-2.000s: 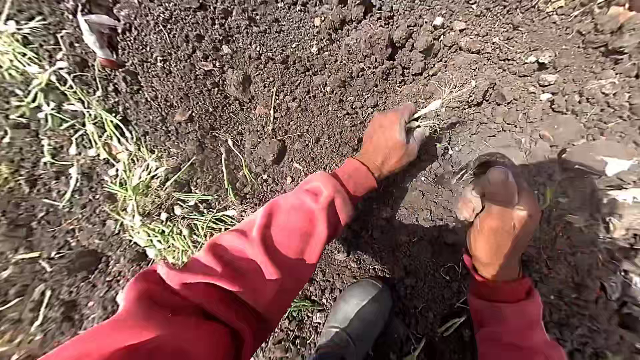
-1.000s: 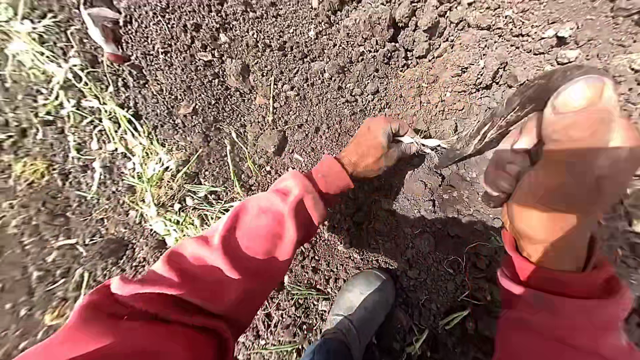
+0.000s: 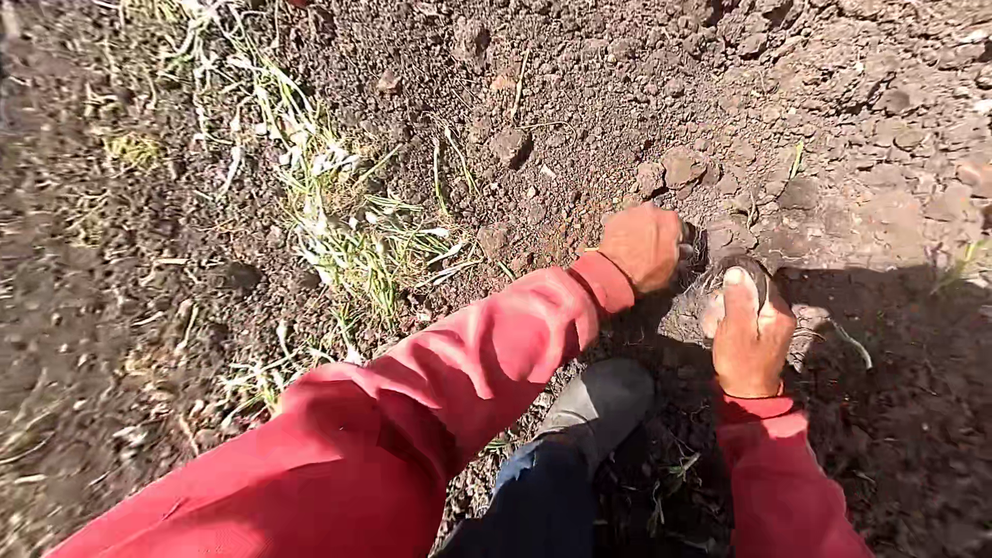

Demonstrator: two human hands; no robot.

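My left hand [image 3: 645, 245] is low at the soil with its fingers curled together. Thin, root-like strands show at its fingertips, but the hand and shadow hide most of the young plant there. Just to the right, my right hand [image 3: 750, 335] grips a dark tool [image 3: 750, 271], thumb on top. Only a rounded, dark part of the tool shows, close to the ground; its exact kind cannot be told. The two hands are near each other, with disturbed soil [image 3: 682, 318] between and below them.
Loose seedlings with green leaves and white stems [image 3: 341, 248] lie in a band at the left. Soil clods [image 3: 683, 167] stick up beyond my hands. A grey boot [image 3: 608, 403] stands below my left forearm. Smoother, damp-looking soil [image 3: 860, 221] extends at the right.
My right hand has come down from its raised position one second ago, bringing the dark tool close to the soil. The white-stemmed seedling visible in my left hand earlier is now mostly hidden.
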